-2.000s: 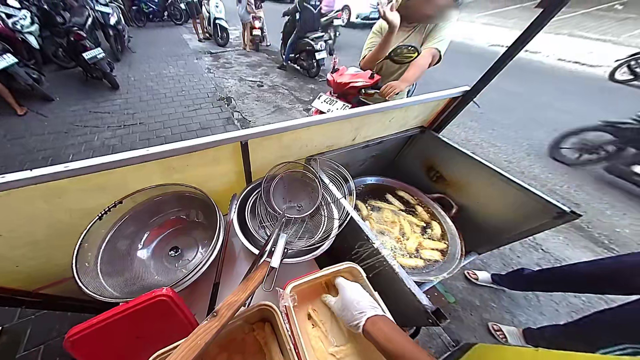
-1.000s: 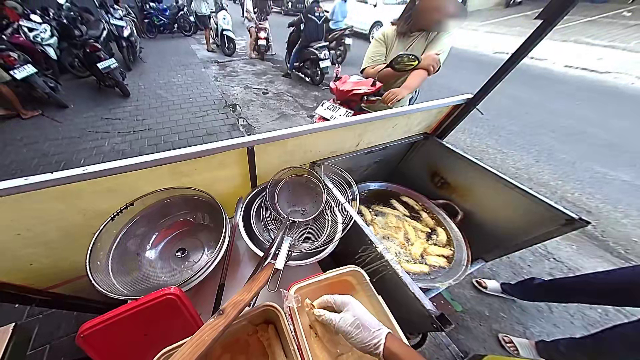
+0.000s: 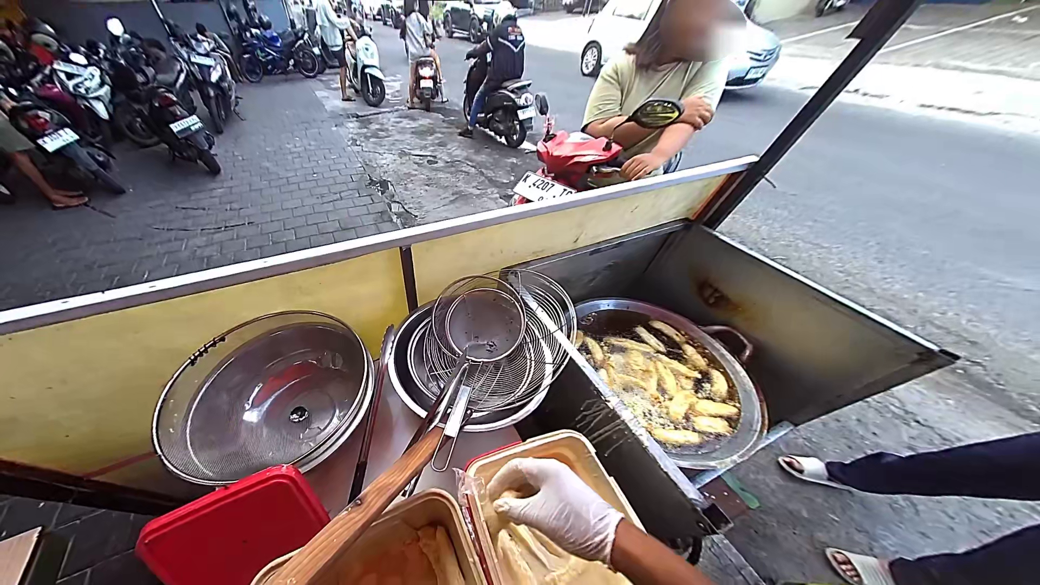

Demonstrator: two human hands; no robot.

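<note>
My right hand (image 3: 559, 508), in a white glove, is over a tub of pale batter (image 3: 548, 445); its fingers curl around a batter-coated piece, mostly hidden by the glove. Long batter-coated pieces (image 3: 524, 561) lie in the tub below. Left of it, a second tub (image 3: 426, 508) holds more pieces. My left hand is out of view. Beyond a metal partition, a wide pan (image 3: 754, 398) of bubbling oil holds several golden, elongated fritters (image 3: 678, 404). Wire skimmers (image 3: 486, 325) rest on a round metal bowl (image 3: 406, 398), with a long wooden handle (image 3: 357, 516) reaching toward me.
A large mesh strainer (image 3: 260, 398) stands at left, above a red plastic lid (image 3: 236, 528). The metal partition (image 3: 609, 390) and cart panels enclose the pan. A person (image 3: 650, 97) leans by a red motorbike (image 3: 573, 154) beyond the cart; another person's legs (image 3: 934, 471) are at right.
My right hand has lifted from low among the battered pieces, its fingers now curled. The person by the red motorbike has lowered a raised hand and folded their arms.
</note>
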